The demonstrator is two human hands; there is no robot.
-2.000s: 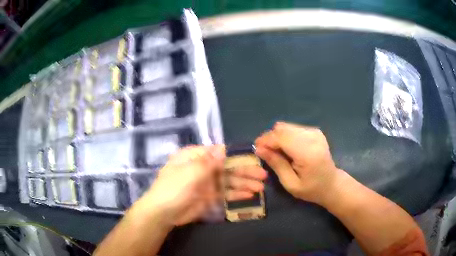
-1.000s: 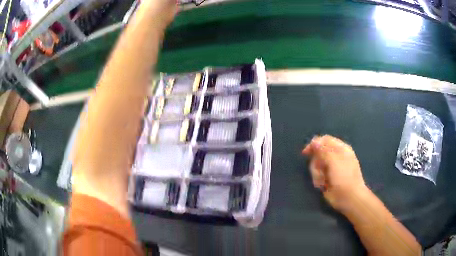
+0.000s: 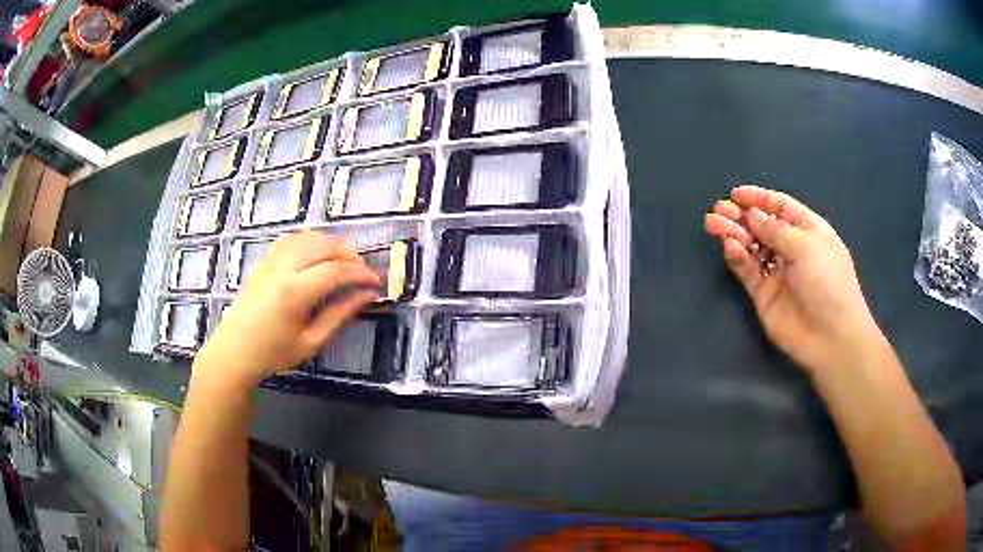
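Note:
A whitish blister tray [image 3: 606, 259] holds phone frames in its grid of pockets. The right-hand column is black; many others show gold-tan bars. My left hand [image 3: 286, 307] is over the lower middle of the tray. Its fingertips are at the left part of a gold-edged phone frame [image 3: 400, 270] lying in a pocket; they hide much of it, and whether they grip it cannot be told. My right hand [image 3: 798, 270] is palm up over the bench, right of the tray, its fingers curled around several small metal parts [image 3: 767, 261].
A clear bag of small metal parts [image 3: 954, 253] lies at the right edge. A pale rail [image 3: 755, 45] and a green conveyor [image 3: 755, 16] run beyond the dark bench [image 3: 690, 140]. A small white fan [image 3: 46, 291] stands at the left, near a brown box [image 3: 41, 210].
My left hand has come back from the far upper left to the tray. The formerly empty pocket now holds a gold-edged frame. My right hand has turned palm up. The view has shifted.

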